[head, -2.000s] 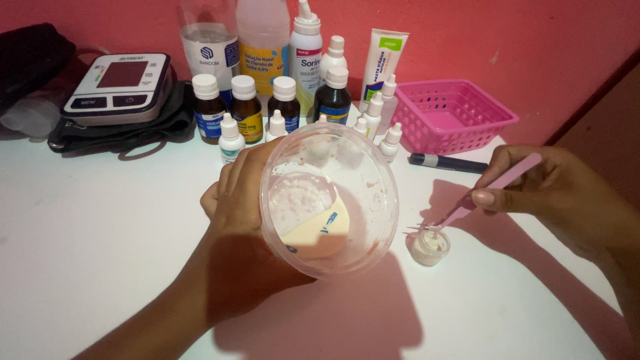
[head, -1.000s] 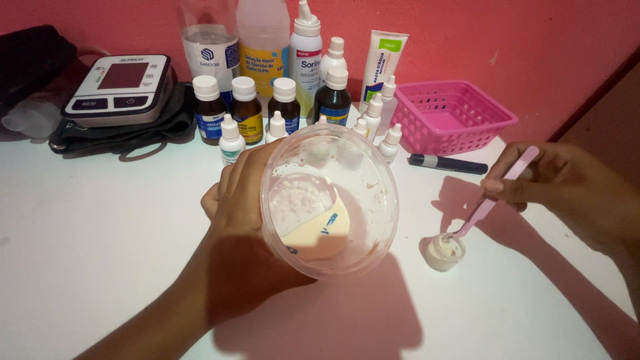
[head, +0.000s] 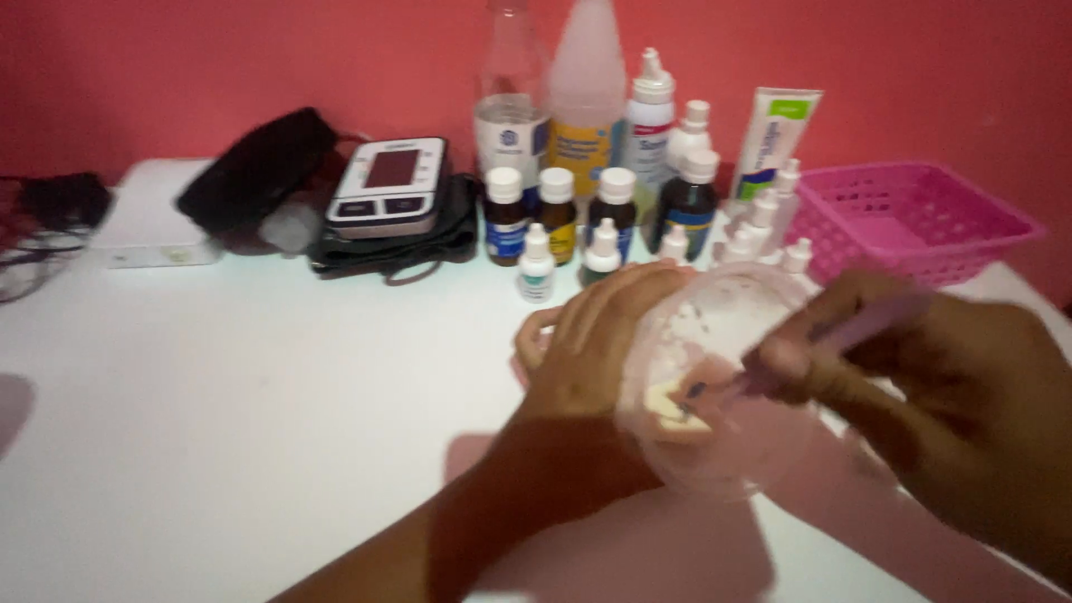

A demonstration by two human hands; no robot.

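Observation:
My left hand (head: 586,360) holds a clear round plastic tub (head: 641,444) from its left side, the mouth tilted toward me. A pale yellow piece with blue marks (head: 670,410) shows in the tub, along with whitish residue. Between the thumb and fingers of my right hand (head: 904,377) is a pink plastic utensil (head: 875,322), probably a fork. Its lower end reaches over or into the tub's mouth, where blur hides the tip. The small cup of white paste cannot be made out behind my right hand.
Dropper bottles (head: 537,266) and brown medicine bottles (head: 506,222) stand behind the tub, with larger bottles (head: 586,126) and a tube (head: 770,138) farther back. A pink basket (head: 921,243) is at right. A blood pressure monitor (head: 389,188), black pouch (head: 260,172) and white box (head: 159,218) lie left.
My right hand has moved the pink utensil from the small cup of paste to the mouth of the tub. My left hand still holds the tub. The view has shifted left.

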